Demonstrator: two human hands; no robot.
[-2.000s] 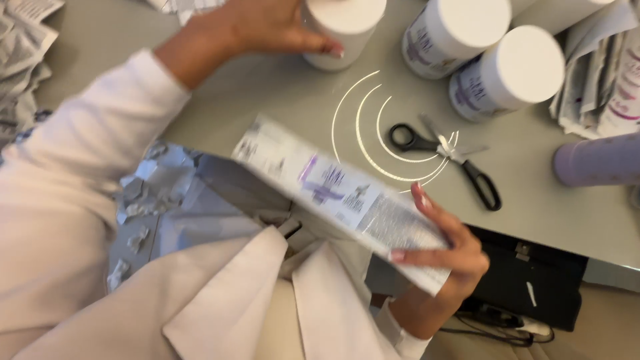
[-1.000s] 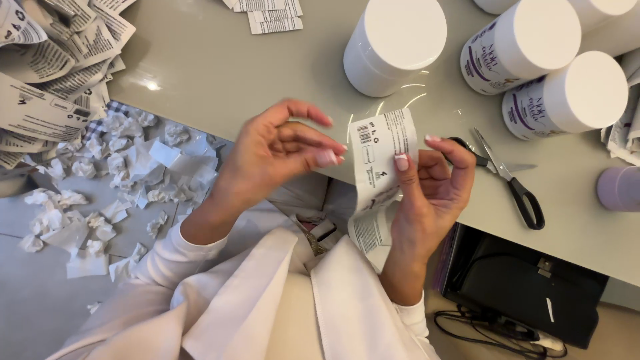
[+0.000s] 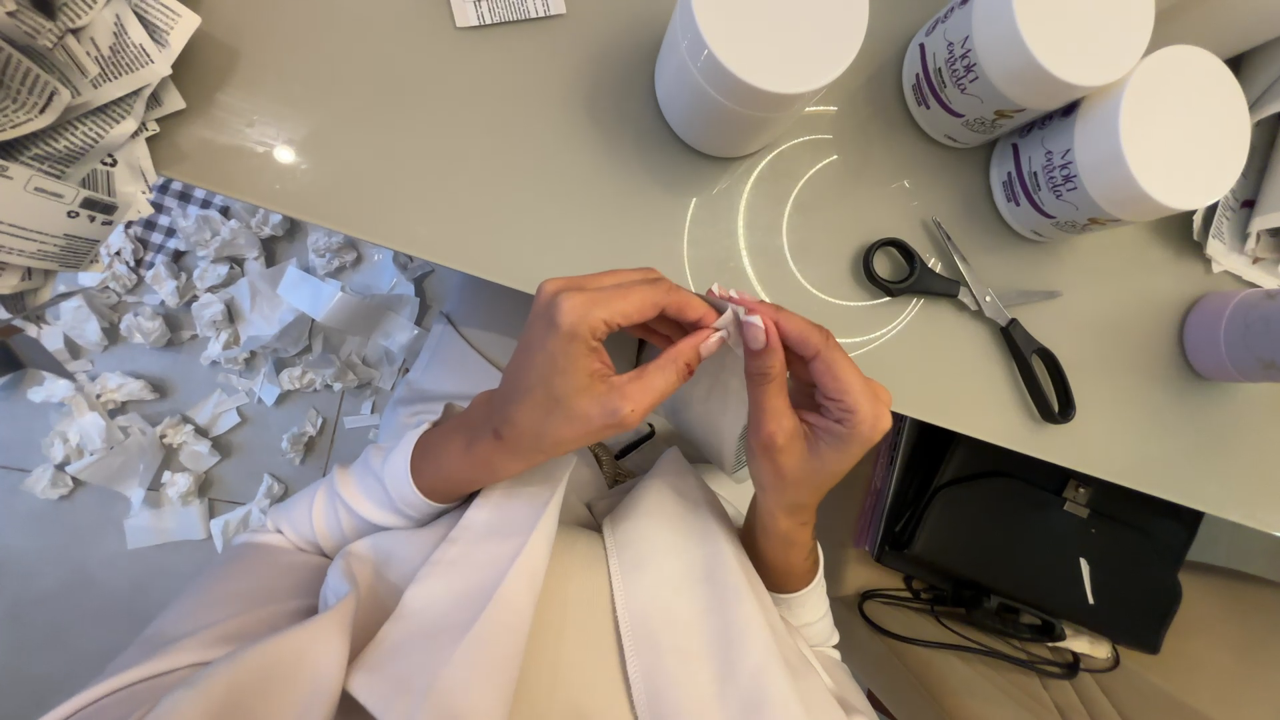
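Both hands meet at the table's near edge, over my lap. My left hand (image 3: 600,365) pinches a corner of a printed label strip (image 3: 708,400) between thumb and forefinger. My right hand (image 3: 805,400) grips the same corner from the other side, fingertips almost touching the left ones. The rest of the strip hangs below, largely hidden by the hands. Beyond them stands a white plastic jar (image 3: 745,85), with no label showing on its visible side. Black-handled scissors (image 3: 985,300) lie partly spread on the table to the right.
Labelled white jars (image 3: 1060,170) stand at the back right, near a lilac container (image 3: 1235,335). Printed labels (image 3: 75,130) are heaped at the left. Crumpled paper scraps (image 3: 215,310) litter the floor. A black case (image 3: 1040,540) and cables (image 3: 950,625) sit below the table's right side.
Two seconds ago my left hand was at the white jar and my right held the strip stretched out. One second ago the left hand was apart from the strip; now both hands pinch its corner.
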